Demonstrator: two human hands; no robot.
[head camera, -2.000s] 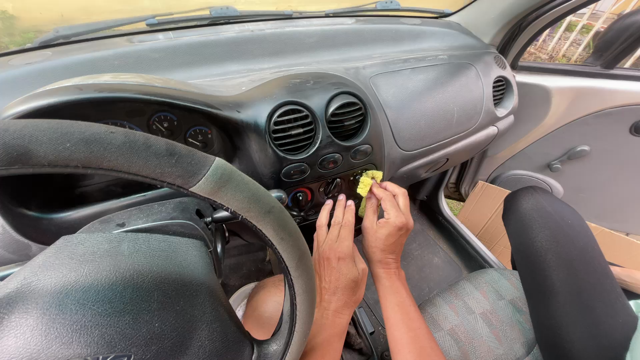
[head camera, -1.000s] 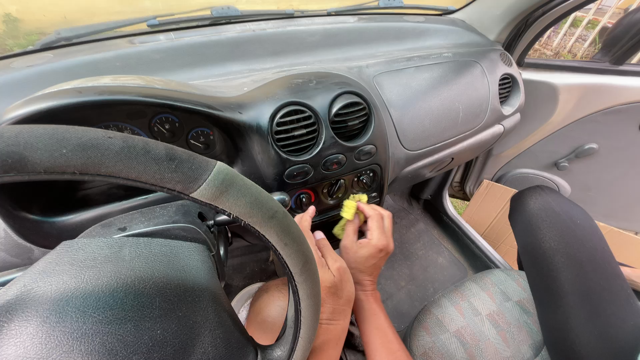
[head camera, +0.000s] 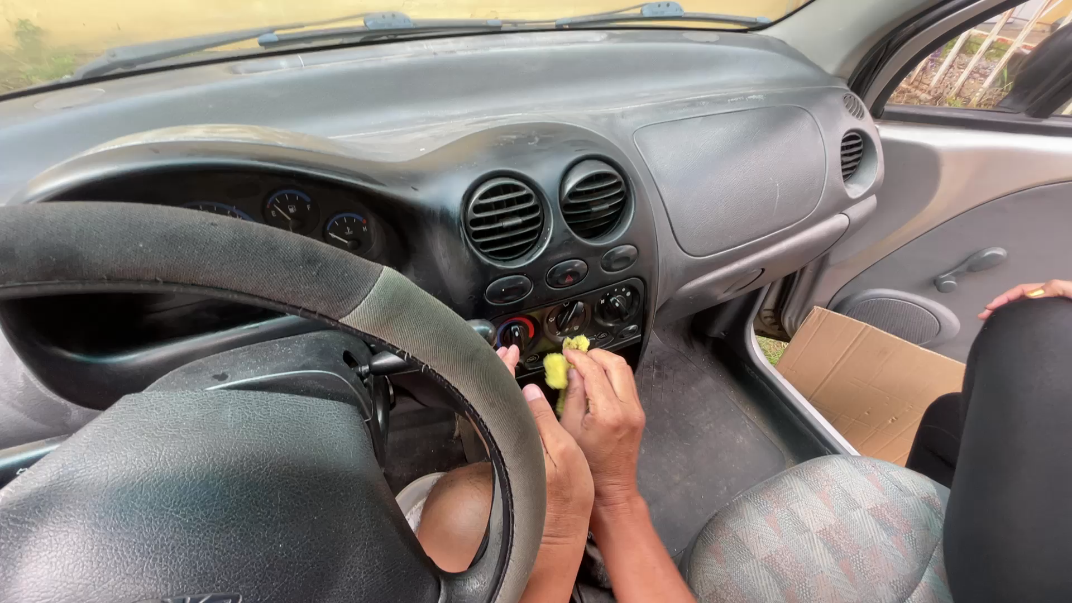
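My right hand (head camera: 605, 419) pinches a yellow fluffy cloth (head camera: 556, 371) between thumb and fingers, just below the heater control panel (head camera: 579, 316). One end of the cloth sticks up beside the lower edge of the panel. My left hand (head camera: 554, 469) is close against the right one, its fingers pointing up toward the panel's left knob (head camera: 516, 333); the steering wheel rim hides part of it. Nothing shows in the left hand, and whether it touches the cloth or panel I cannot tell. Above the panel are oval buttons and two round air vents (head camera: 505, 219).
The steering wheel (head camera: 435, 335) with its fabric cover fills the left foreground, a stalk (head camera: 402, 362) behind it. At right are the patterned passenger seat (head camera: 821, 536), a cardboard sheet (head camera: 871, 377) and another person's dark-clad leg (head camera: 1017, 435) with a hand (head camera: 1030, 293) above it.
Both hands have moved down and left from the right part of the control panel, the yellow cloth still in my right hand. The other person's hand now shows above the knee.
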